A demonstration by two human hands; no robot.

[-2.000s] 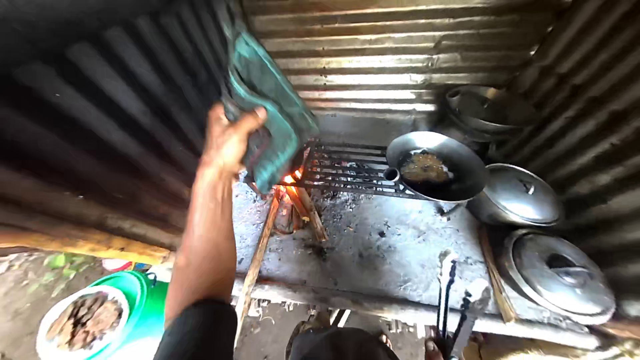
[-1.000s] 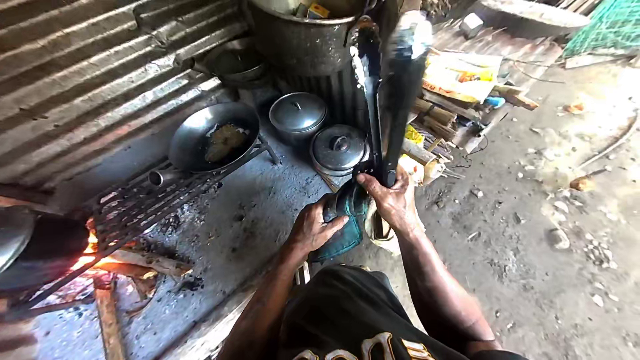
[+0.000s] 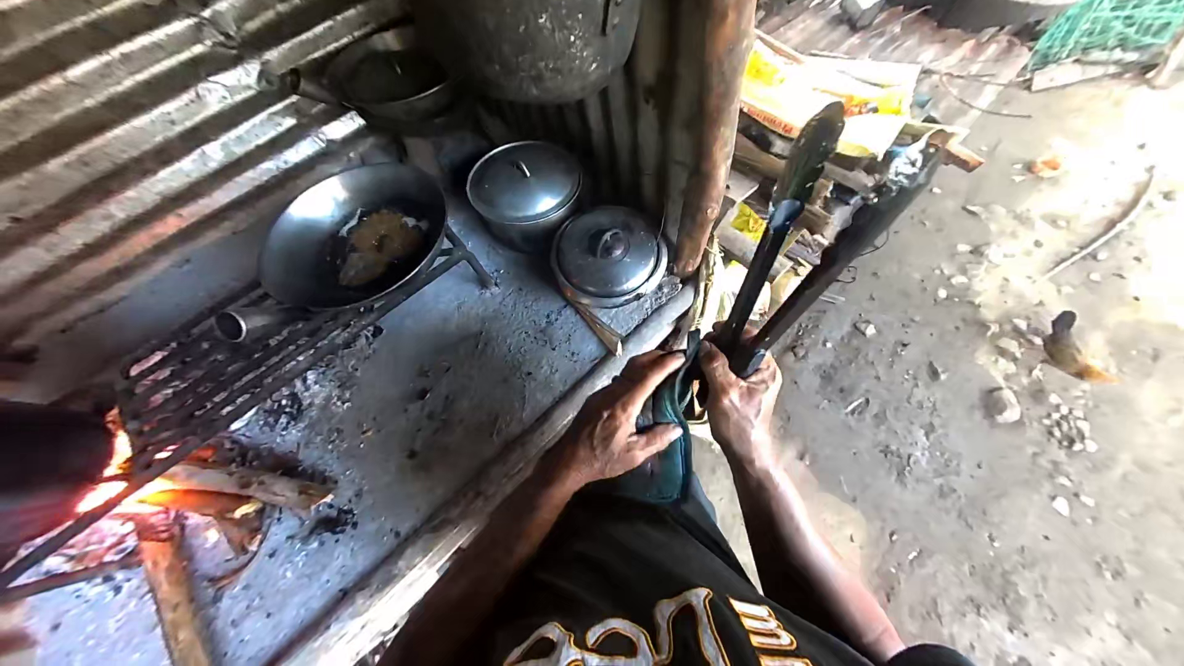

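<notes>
My left hand [image 3: 618, 424] holds a folded teal cloth [image 3: 668, 458] close against my shirt. In my right hand [image 3: 745, 393] are the handles of a pair of long dark tongs [image 3: 786, 268], whose arms point up and away, spread apart at the tips. The two hands are side by side, and the cloth's upper end reaches the tongs' handles. A wok [image 3: 310, 217] with a brownish residue rests on a metal grate [image 3: 268, 356]. At the far left a dark pot [image 3: 46, 472] stands over burning firewood.
Two lidded metal pots [image 3: 525, 190] stand beyond the wok, near a wooden post [image 3: 717, 129]. A log edge [image 3: 499, 518] borders the ash-covered hearth. Burning sticks [image 3: 171, 592] jut toward me. Split firewood [image 3: 768, 162] is piled past the post. Corrugated metal sheeting [image 3: 120, 148] walls the left side.
Two seconds ago my left hand held the cloth up over the fire; it is now at my waist beside my right hand. The view has swung right.
</notes>
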